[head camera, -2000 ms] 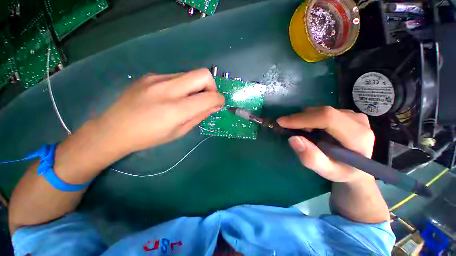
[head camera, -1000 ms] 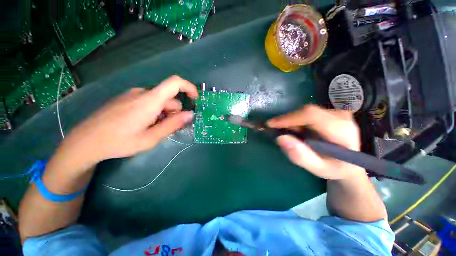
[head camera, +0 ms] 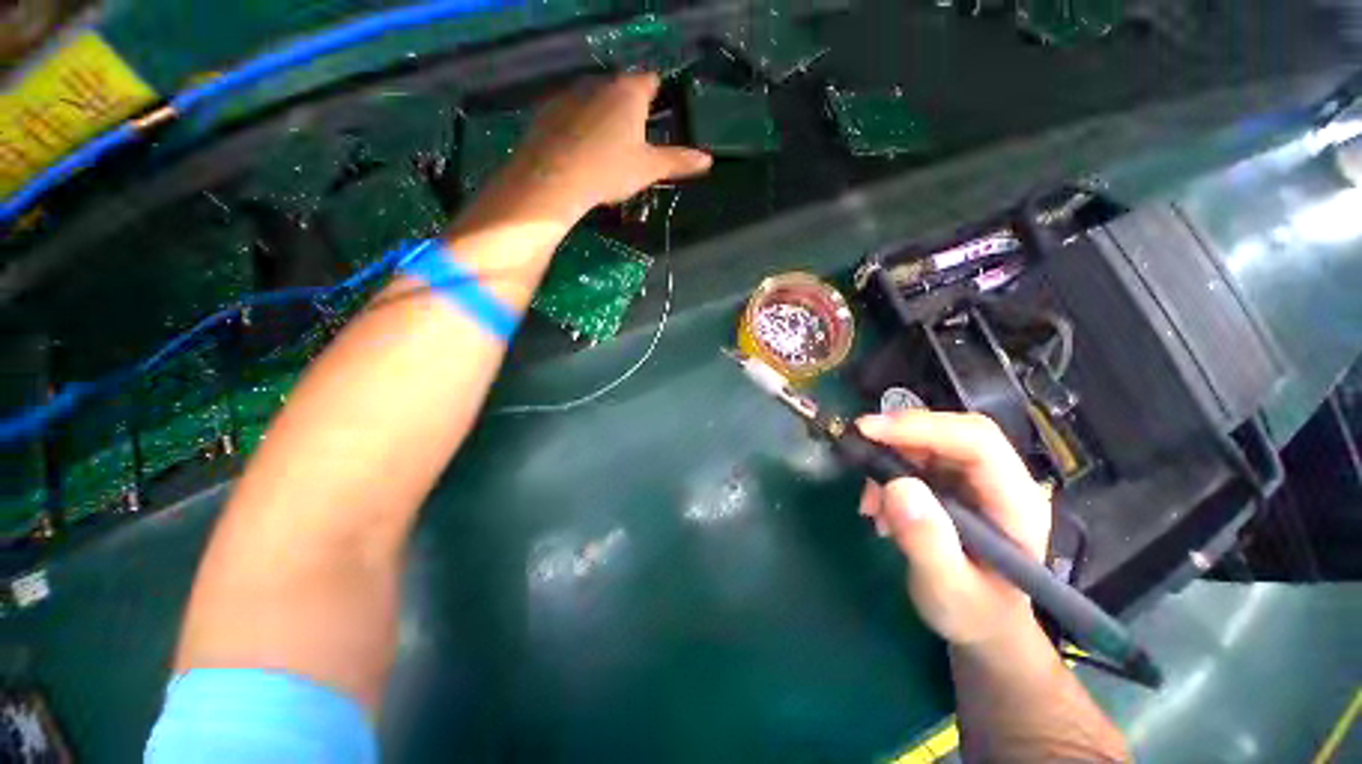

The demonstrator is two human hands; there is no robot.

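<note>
My left hand [head camera: 605, 146] is stretched out over the dark strip with green circuit boards, thumb and fingers apart. Whether it touches a board is hard to see. A green circuit board [head camera: 593, 284] lies below it at the strip's edge. A thin solder wire [head camera: 650, 351] curls down from near the left hand to the mat. My right hand [head camera: 956, 515] grips the black soldering iron [head camera: 978, 534], its tip pointing up and left beside the yellow tub [head camera: 796, 324] with silvery bits inside.
More circuit boards [head camera: 878, 123] lie along the dark strip. The black fume fan [head camera: 1046, 388] stands at the right. A blue cord [head camera: 247, 317] runs left from the blue wrist strap [head camera: 460, 293]. A yellow label [head camera: 67, 108] is at the upper left. Bright specks lie on the green mat [head camera: 657, 642].
The view has shifted towards the strip. My left hand has moved from the worked board out over the strip. That board no longer shows on the mat. The iron's tip is now beside the tub.
</note>
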